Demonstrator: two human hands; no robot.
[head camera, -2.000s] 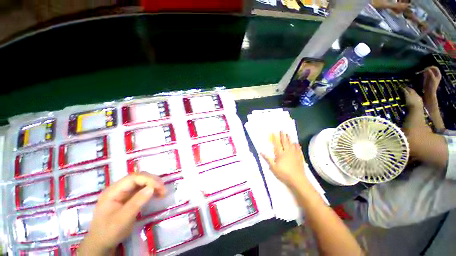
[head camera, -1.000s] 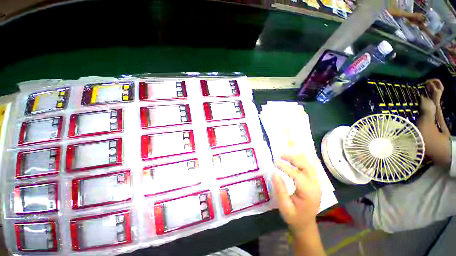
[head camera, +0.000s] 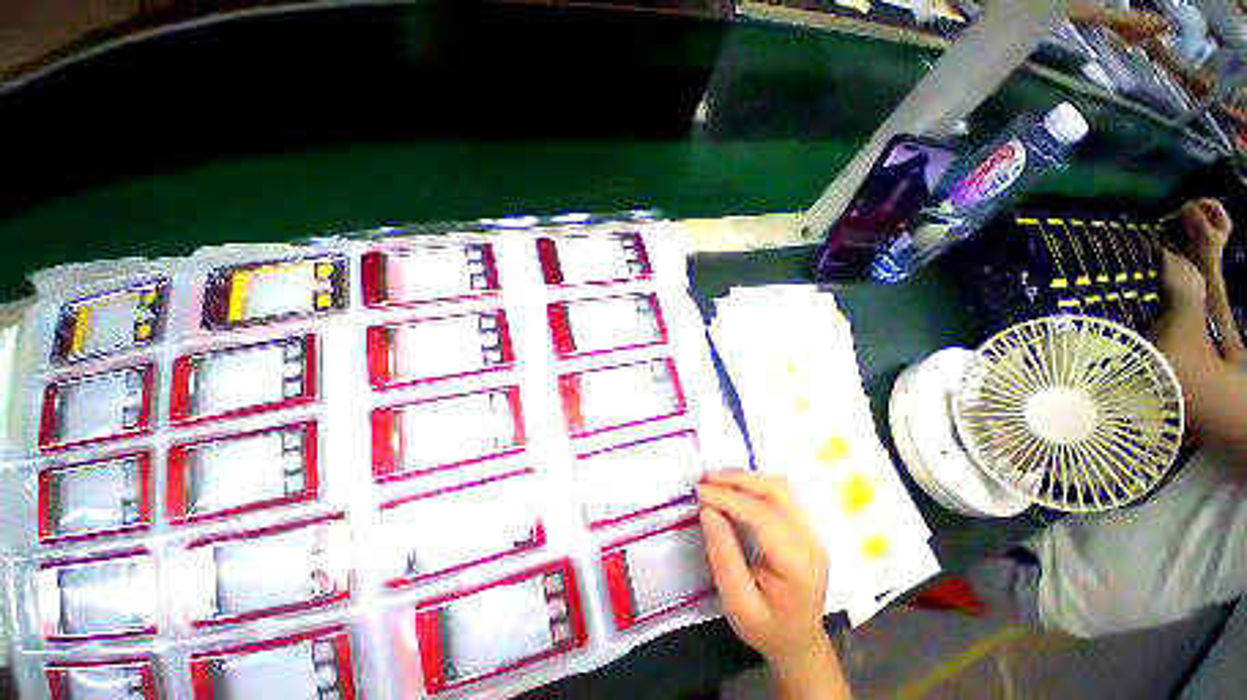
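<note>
A large clear blister tray (head camera: 350, 465) holds rows of red-edged phone housings (head camera: 449, 431). Two housings at its far left, including this one (head camera: 274, 293), show yellow film on a dark frame. My right hand (head camera: 769, 563) is at the tray's right edge, fingertips at the right end of a housing (head camera: 640, 477) in the right column. Thumb and fingers are slightly apart; whether they pinch anything cannot be seen. White backing sheets (head camera: 821, 410) with yellow pieces lie right of the tray, partly behind my right hand. My left hand is out of the picture.
A white fan (head camera: 1064, 413) stands right of the sheets. A phone (head camera: 886, 205) and a bottle (head camera: 996, 178) lie behind it. A green conveyor belt (head camera: 410, 178) runs behind the tray. Another person's hands (head camera: 1203, 246) are at dark trays (head camera: 1080, 267) at the right.
My left hand has left the picture. My right hand has moved from the backing sheets left to the tray's edge. Yellow pieces on the sheets are now uncovered.
</note>
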